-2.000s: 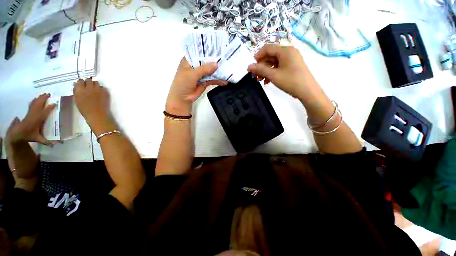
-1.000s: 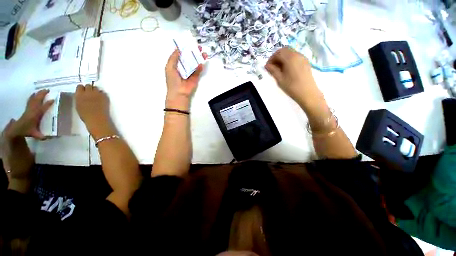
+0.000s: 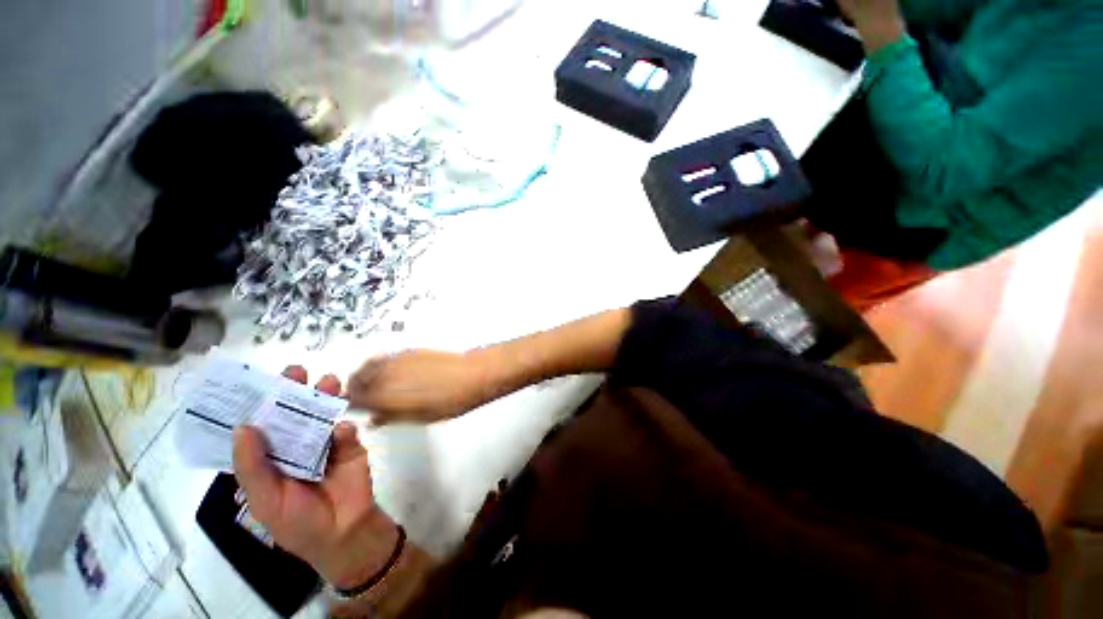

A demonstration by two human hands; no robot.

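Observation:
My left hand [image 3: 312, 496] holds a fanned stack of white insert cards [image 3: 260, 417] with fine print and dark stripes. My right hand [image 3: 417, 385] is just to the right of the cards, blurred, with its fingertips near their edge; whether it grips anything is unclear. A black inner tray [image 3: 272, 571] lies on the table below my left hand, which partly covers it; a strip of a white card shows in it. A heap of short white-grey charging cables [image 3: 345, 230] lies beyond my hands.
Two black trays with earbuds and charging case [image 3: 627, 77] [image 3: 726, 181] lie to the right. Beyond the heap is a black bag [image 3: 206, 169]; a dark flask [image 3: 85, 308] is left. A person in a green sleeve [image 3: 1004, 133] sits right, near a brown box [image 3: 792, 302] with white items.
The view has swung toward the right. The cards in my left hand are now fanned out, and my right hand is close beside them. A brown box and more of the right neighbour show.

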